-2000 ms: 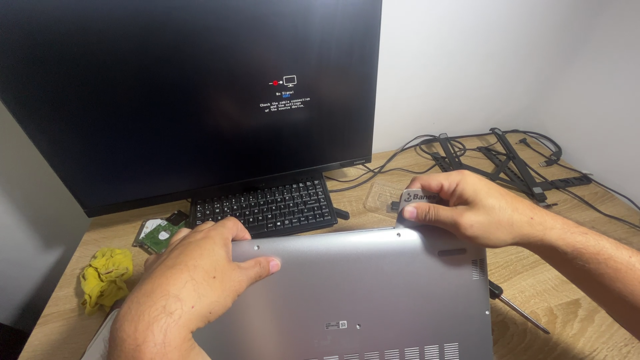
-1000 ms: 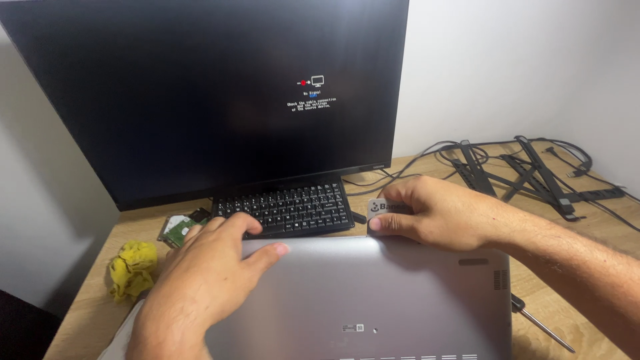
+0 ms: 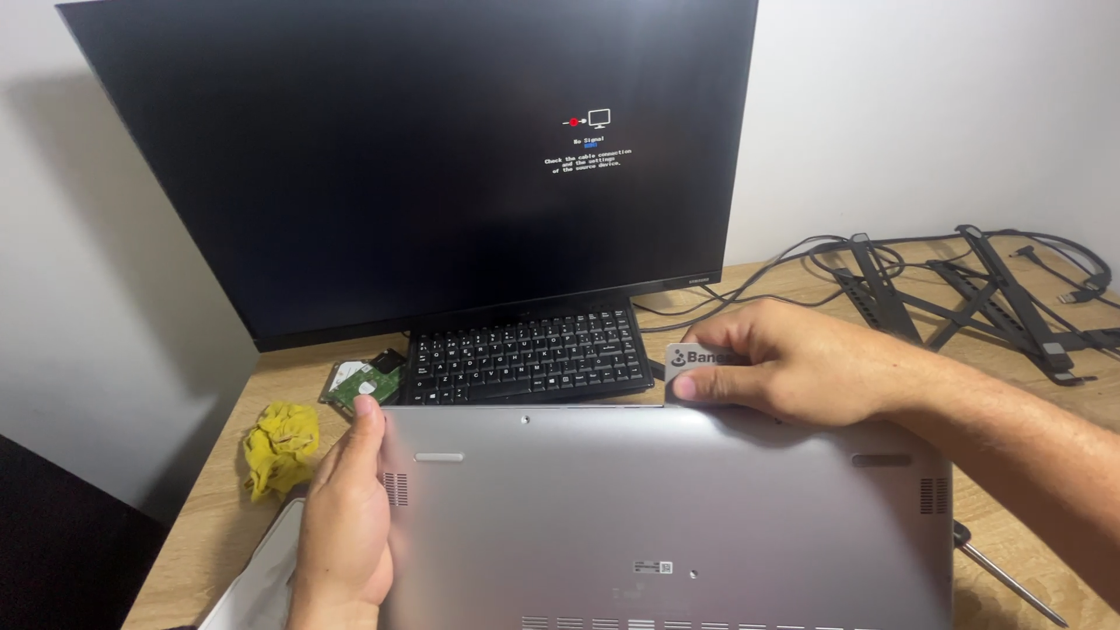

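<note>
A silver laptop (image 3: 612, 490) lies with its underside up, showing vents, rubber feet, screw holes and a small label. My right hand (image 3: 770, 367) pinches a grey plastic card (image 3: 687, 359) with writing on it. The card stands upright against the laptop's far edge, right of the middle; whether its lower edge is inside the seam is hidden. At the laptop's left side, my left hand (image 3: 346, 516) rests along the edge with its thumb at the far left corner. Its other fingers are mostly out of sight.
Behind the laptop are a black keyboard (image 3: 525, 354) and a large monitor (image 3: 420, 175). A hard drive (image 3: 363, 381) and a crumpled yellow cloth (image 3: 280, 446) lie at left. A black folding stand (image 3: 962, 297) with cables is at right, and a screwdriver (image 3: 1006, 577) lies beside the laptop.
My left hand has moved from the laptop's far edge to its left side. My right hand, with the card, has moved left along the far edge since the earliest frame.
</note>
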